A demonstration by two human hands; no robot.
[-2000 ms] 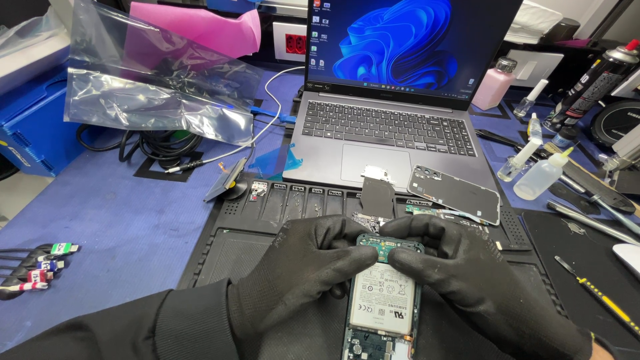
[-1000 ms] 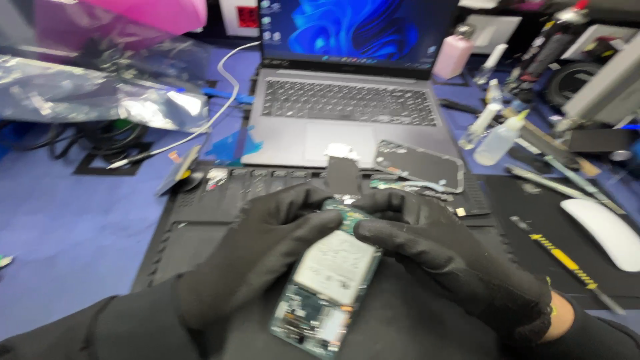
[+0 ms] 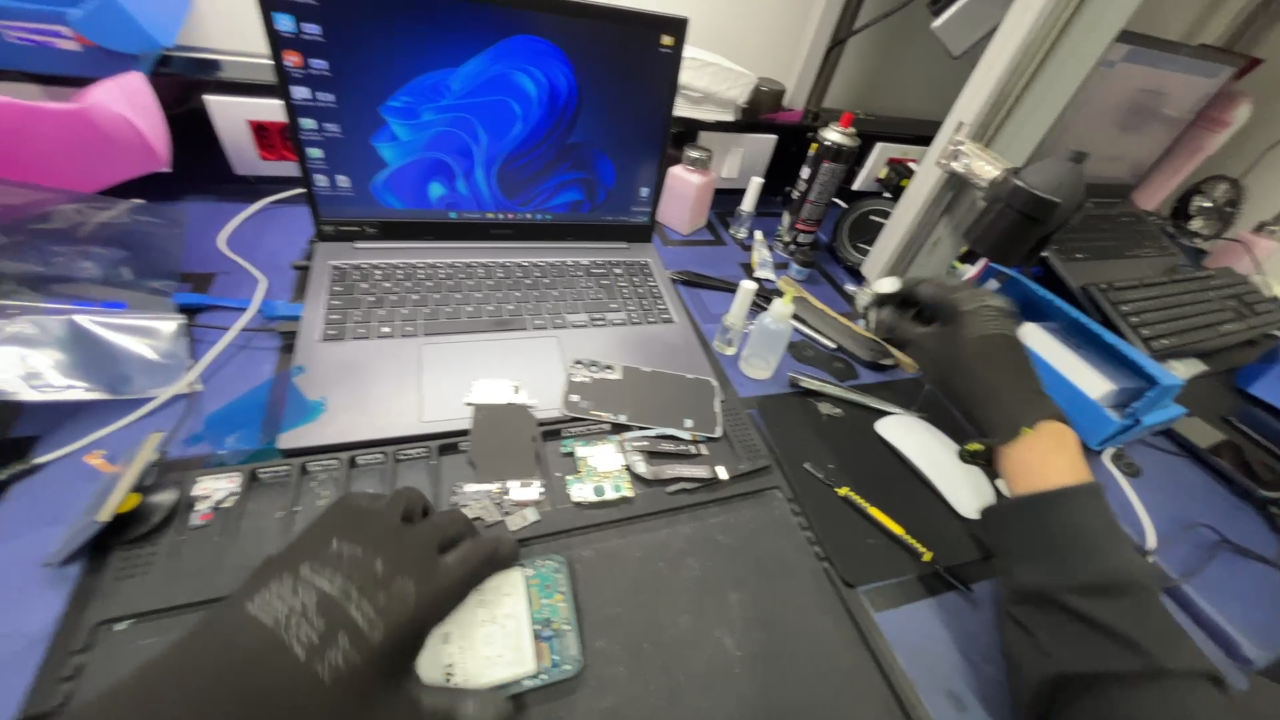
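Note:
My left hand (image 3: 370,590), in a black glove, grips an opened smartphone (image 3: 555,610) low in the view; its white battery (image 3: 485,630) and green circuit board show beside the fingers. My right hand (image 3: 955,345), also gloved in black, is stretched out to the right, by the blue bin and the end of a brush-like tool (image 3: 840,325). A small white-topped thing shows at its fingertips; whether the hand holds it I cannot tell. Behind the phone, a loose circuit board (image 3: 600,470), flex cables (image 3: 675,460) and a phone back cover (image 3: 645,395) lie at the mat's rear and the laptop's edge.
An open laptop (image 3: 490,300) stands behind the black work mat (image 3: 700,600). To the right are a white mouse (image 3: 935,465), a yellow-handled tool (image 3: 885,520), a clear squeeze bottle (image 3: 768,340), a pink bottle (image 3: 687,190), a spray can (image 3: 822,185) and a blue bin (image 3: 1100,370).
My right hand has let go of the phone and moved away to the right. The phone, still in my left hand, has been turned sideways. The view has swung right.

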